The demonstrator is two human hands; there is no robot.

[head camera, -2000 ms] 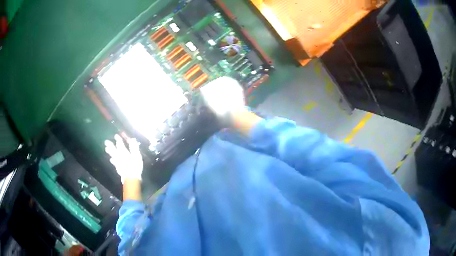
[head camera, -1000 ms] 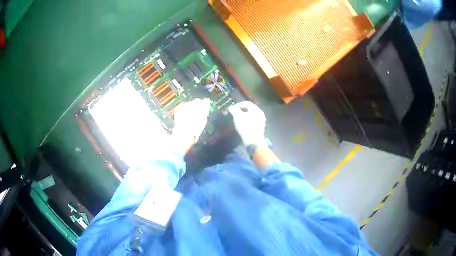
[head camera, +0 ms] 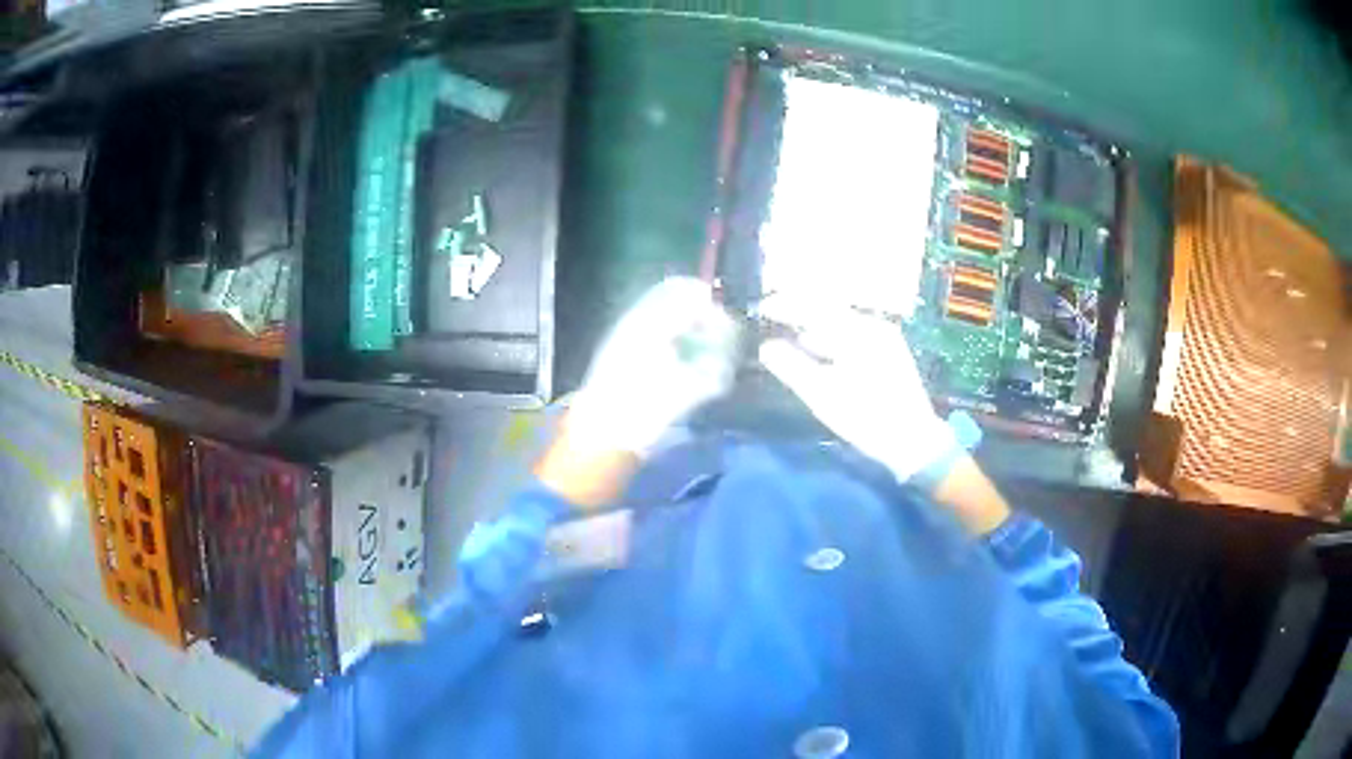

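The circuit board (head camera: 971, 356) lies parts side up in a dark carrier frame (head camera: 730, 163) with reddish edges. It has a bright silver-white block (head camera: 853, 193) and three copper coils (head camera: 979, 224). My left hand (head camera: 653, 363), white-gloved and blurred, is just off the near left corner of the frame; a faint greenish patch shows at its fingers, too blurred to name. My right hand (head camera: 860, 389), white-gloved, reaches over the near edge below the silver block, fingertips at the corner. Whether it grips anything is unclear.
Left on the bench, a black bin (head camera: 552, 223) holds a teal strip (head camera: 383, 208) and small teal pieces (head camera: 472, 264). Another black bin (head camera: 92, 237) stands beyond it. An orange perforated tray (head camera: 1260, 341) is at right. A cart marked AGV (head camera: 378, 519) and an orange cover plate (head camera: 137, 519) are below left.
The view has turned left, bringing the bins and cart into sight. Both hands have moved from the coil side of the board to its near left corner by the silver block.
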